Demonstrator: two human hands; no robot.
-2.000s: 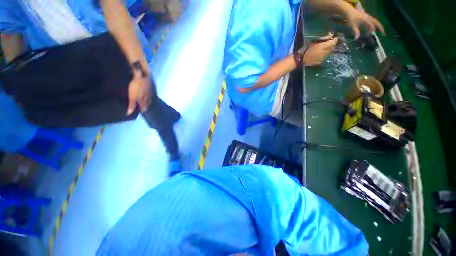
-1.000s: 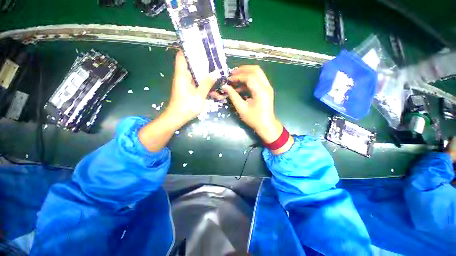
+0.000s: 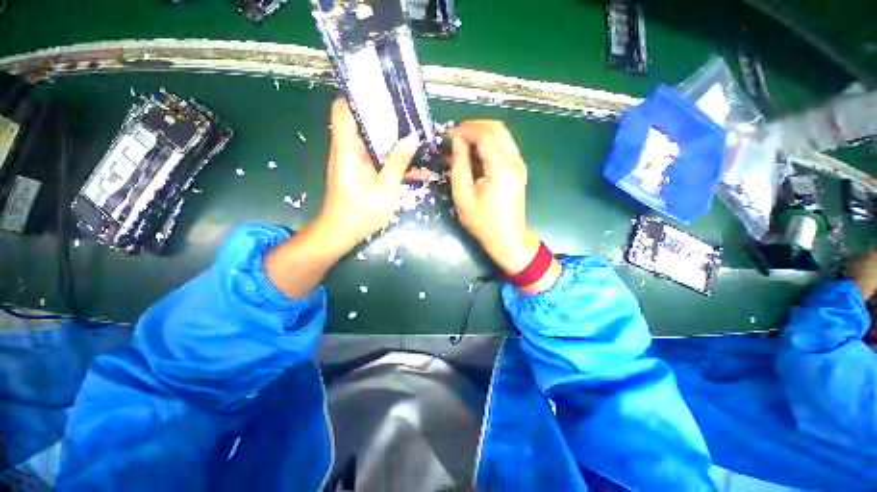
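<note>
A phone assembly (image 3: 383, 85), dark with a silver-white centre, is held tilted above the green bench mat; its far end reaches the top edge of the picture. My left hand (image 3: 361, 183) grips its near end from the left, thumb on top. My right hand (image 3: 488, 183), with a red wristband (image 3: 532, 266), is at the near right corner, thumb and index finger close together. Whether a small part is between those fingertips cannot be told. White scraps (image 3: 396, 226) lie scattered on the mat below the hands.
A stack of phones (image 3: 144, 173) lies at left. At right are a blue bin (image 3: 668, 154) with white parts, clear plastic bags (image 3: 755, 183), a single phone (image 3: 673, 255) and a neighbour's sleeve (image 3: 835, 351). Beyond the pale rail (image 3: 529, 94), phones lie on the green belt.
Two seconds ago the view was turned to the aisle and neighbours; it now faces the bench. Since one second ago, my right fingers have shifted slightly at the phone's corner, and belt phones have moved left.
</note>
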